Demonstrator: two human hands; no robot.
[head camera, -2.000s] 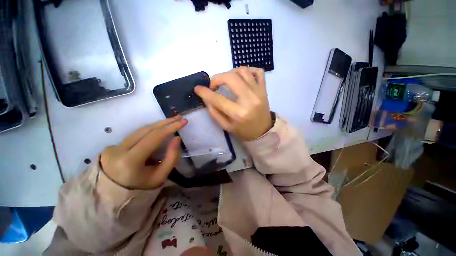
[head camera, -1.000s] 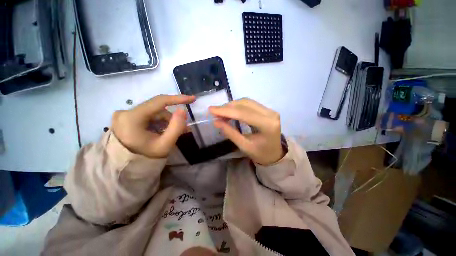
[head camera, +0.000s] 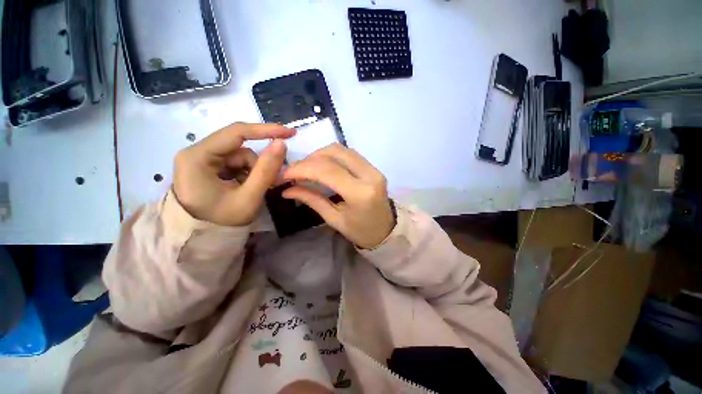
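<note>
A black phone middle frame (head camera: 289, 98) lies tilted on the white tabletop at the bench edge, partly hidden by my hands. My left hand (head camera: 227, 171) is over its left side, thumb and index fingertips close together. My right hand (head camera: 342, 192) is over its lower opening, thumb and fingertips nearly meeting beside my left thumb. Anything between the fingertips is too small or blurred to tell. The flat black parts tray (head camera: 381, 44) with a grid of pale dots lies beyond the hands.
Stacked large frames with silver rims stand at the far left (head camera: 48, 58), and another large frame (head camera: 225, 65) lies beside them. One narrow frame (head camera: 494, 115) and an upright bundle of frames (head camera: 547, 127) lie at right, near a plastic bottle (head camera: 627, 121). A cardboard box (head camera: 593, 315) is below the bench.
The view has shifted. My right hand has come in to my left fingertips, over the frame's opening. The shiny clear strip seen between the hands a second ago is not clearly visible now.
</note>
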